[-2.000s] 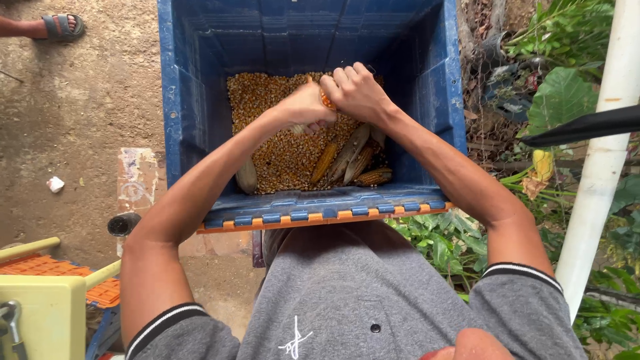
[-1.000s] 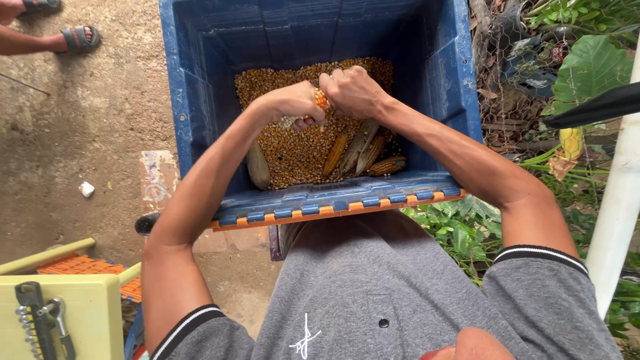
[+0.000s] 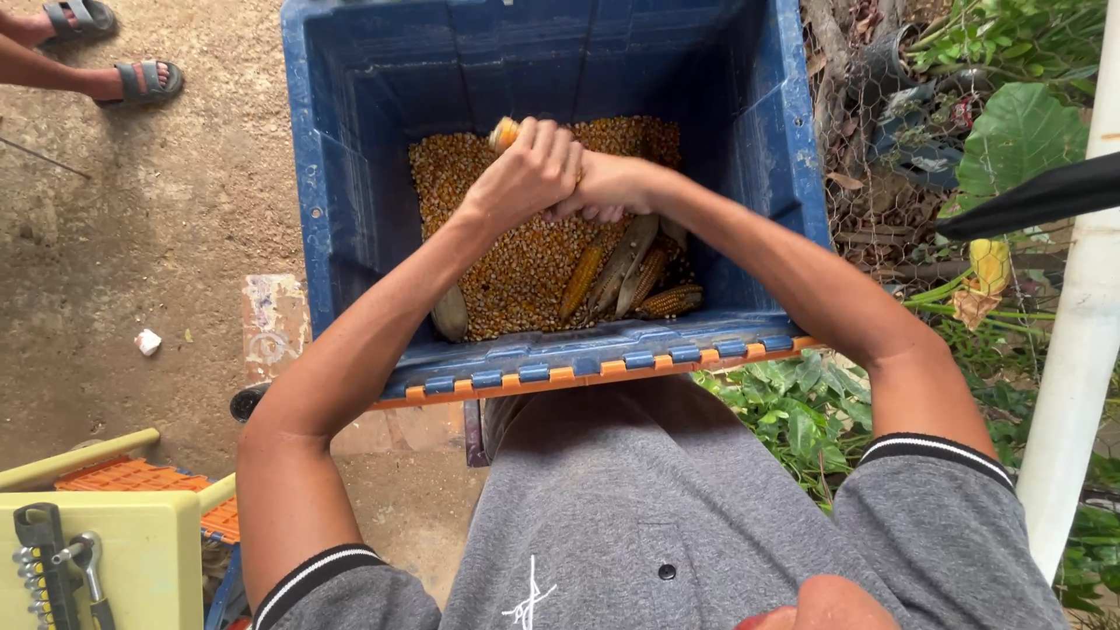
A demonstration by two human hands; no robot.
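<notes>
Over a deep blue plastic crate [image 3: 796,175] my left hand [image 3: 534,171] is closed around an ear of corn [image 3: 505,135], whose pale orange end sticks out past the knuckles. My right hand [image 3: 604,185] presses against it from the right, fingers curled; whether it grips the ear too is hidden. Loose corn kernels [image 3: 507,271] cover the crate's floor below both hands. Several unshelled ears lie on them at the lower right, among them a yellow ear [image 3: 582,280] and a short ear [image 3: 672,300], beside dry husks [image 3: 626,262]. A pale husked piece [image 3: 451,315] leans in the lower left corner.
An orange and blue hinged edge [image 3: 560,374] runs along the crate's near side. At lower left a yellow table [image 3: 166,560] bears a socket set [image 3: 39,560] and a ratchet wrench [image 3: 90,569]. Another person's sandaled feet [image 3: 144,83] are at upper left. Wire mesh, plants and a white pipe [image 3: 1076,350] stand right.
My hands have shifted their hold: the ear's end now shows beyond my left hand, where orange kernels showed between the hands before. More of the other person's legs is in view.
</notes>
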